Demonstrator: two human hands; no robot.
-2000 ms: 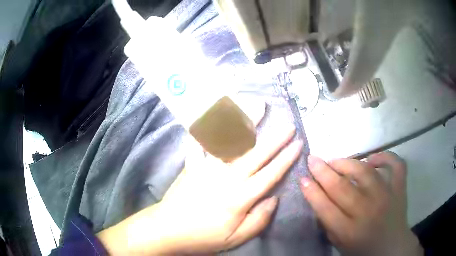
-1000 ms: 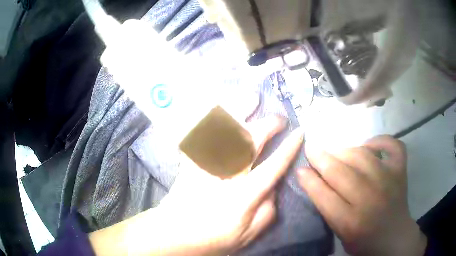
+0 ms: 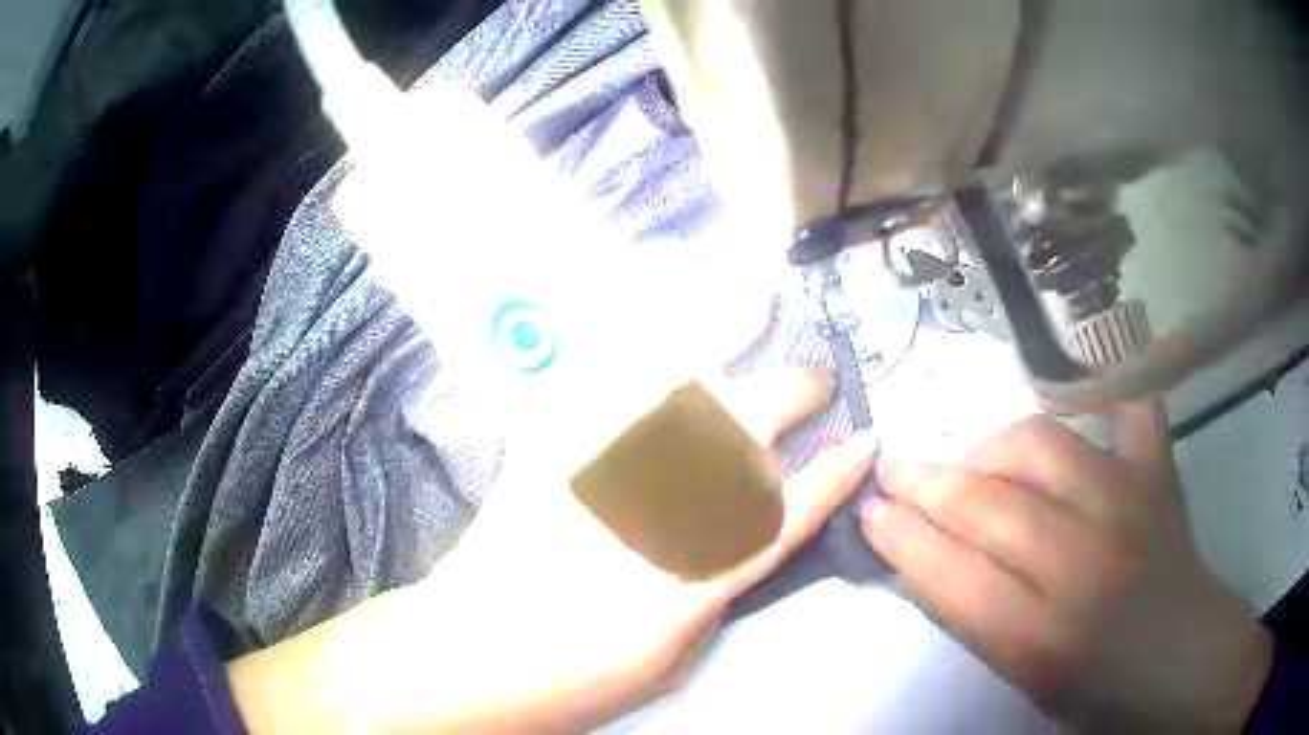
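A garment piece (image 3: 345, 431), grey-blue and flecked, lies in folds left of the needle area. Its narrow folded edge (image 3: 850, 376) runs from the needle area down to the fingertips. My left hand (image 3: 574, 603) lies flat on the cloth, fingers pointing to the edge, partly hidden by the lamp and washed out. My right hand (image 3: 1055, 553) has thumb and index fingertips at the folded edge, beside my left fingertips, seeming to pinch it. The needle plate (image 3: 879, 323) is by the edge's top; the presser foot is lost in glare.
The cream sewing machine head (image 3: 919, 101) fills the upper right, with a knurled knob (image 3: 1110, 338) low on it. A glaring white LED lamp (image 3: 474, 244) with a tan end hangs over my left hand. A black garment pile (image 3: 158, 244) lies at left. White table (image 3: 861, 661) shows below the cloth.
The cloth has moved up toward the needle area, and its lower end now shows near my fingertips with white table below. My left hand has slid back from the needle area. The view has shifted.
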